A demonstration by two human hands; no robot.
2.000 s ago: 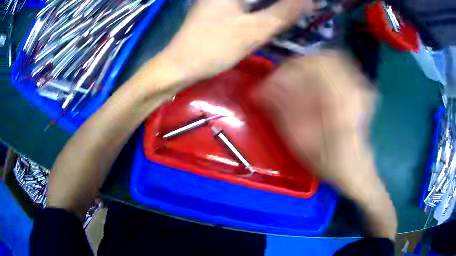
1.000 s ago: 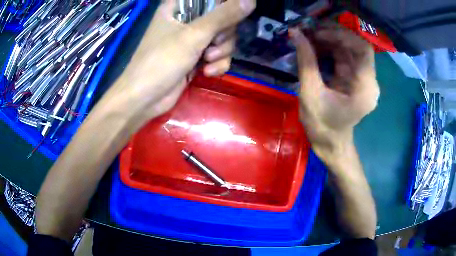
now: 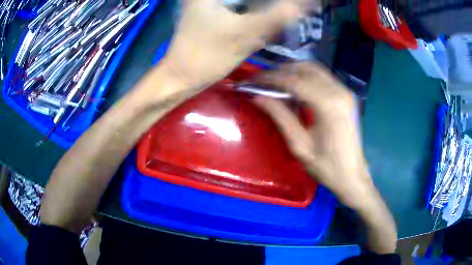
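The red tray [image 3: 227,191] sits inside the blue tray [image 3: 222,222]. My left hand [image 3: 217,44] is over the far left part of the red tray, its back to the camera. It hides its own palm, so what it holds cannot be told. My right hand [image 3: 323,111] is blurred and over the right side of the red tray. A slim silver cylinder [image 3: 264,92] lies roughly level between its thumb and fingers, above the far part of the tray.
A blue tray heaped with silver cylinders [image 3: 67,62] is at the left. A small red bin [image 3: 380,31] is at the far right. A blue tray of slim silver parts [image 3: 450,165] is at the right edge. The dark machine [image 3: 354,46] is beyond the front tray, partly hidden.
My right hand has come from the machine down and left over the red tray, now with a cylinder at its fingers. The cylinder that lay in the tray no longer shows there.
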